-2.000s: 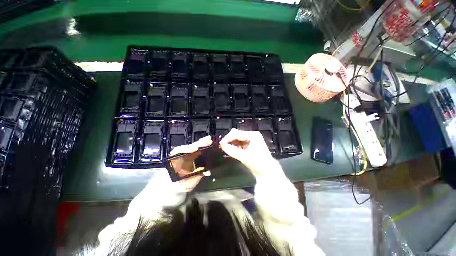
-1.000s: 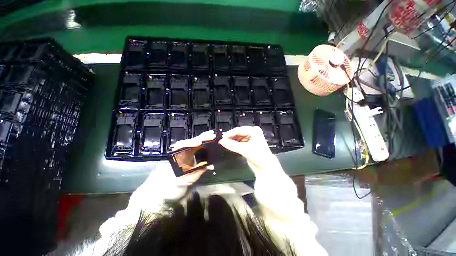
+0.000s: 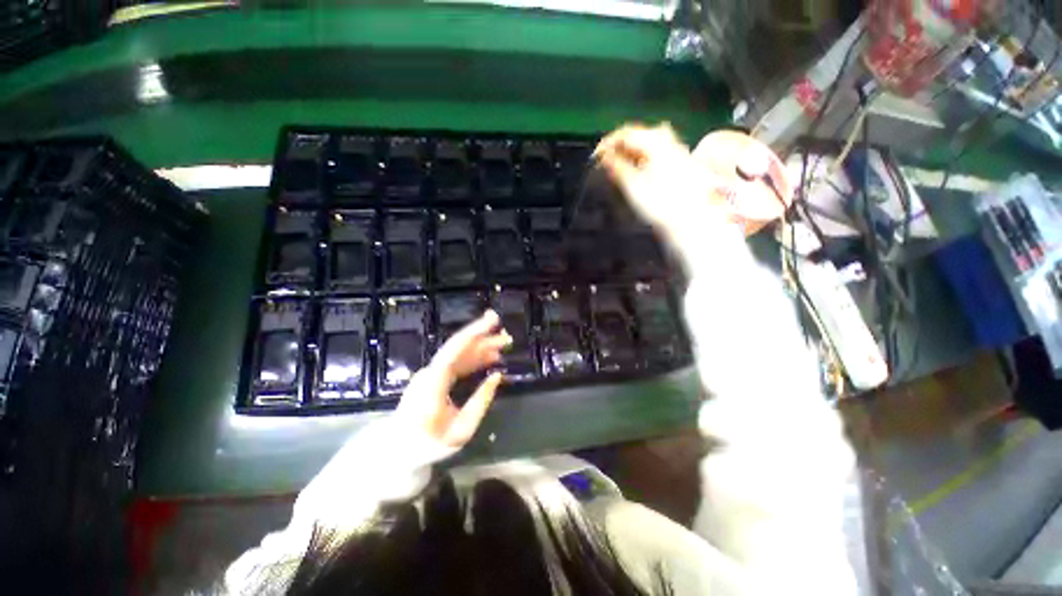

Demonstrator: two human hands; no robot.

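Note:
The black blister tray (image 3: 247, 349) lies flat in front of me, with three rows of dark pockets. My left hand (image 3: 457, 378) is over the tray's near edge, palm turned up, thumb and fingers apart, holding nothing. My right hand (image 3: 638, 161) is blurred and reaches over the tray's far right part, fingers bent. A dark blur lies below its fingertips; I cannot tell whether it is a display module in the hand or the tray's pockets. My right sleeve covers the tray's right end.
A tall stack of black trays (image 3: 105, 303) stands at the left. A round pink-orange fan (image 3: 745, 175) is beyond my right forearm. A white power strip (image 3: 848, 326), tangled cables and a parts box (image 3: 1025, 239) are at the right. The green conveyor (image 3: 384, 76) runs behind the bench.
My right hand has moved from beside my left hand to the tray's far right. The display module has left my left hand, which has opened. My right arm now hides the smartphone.

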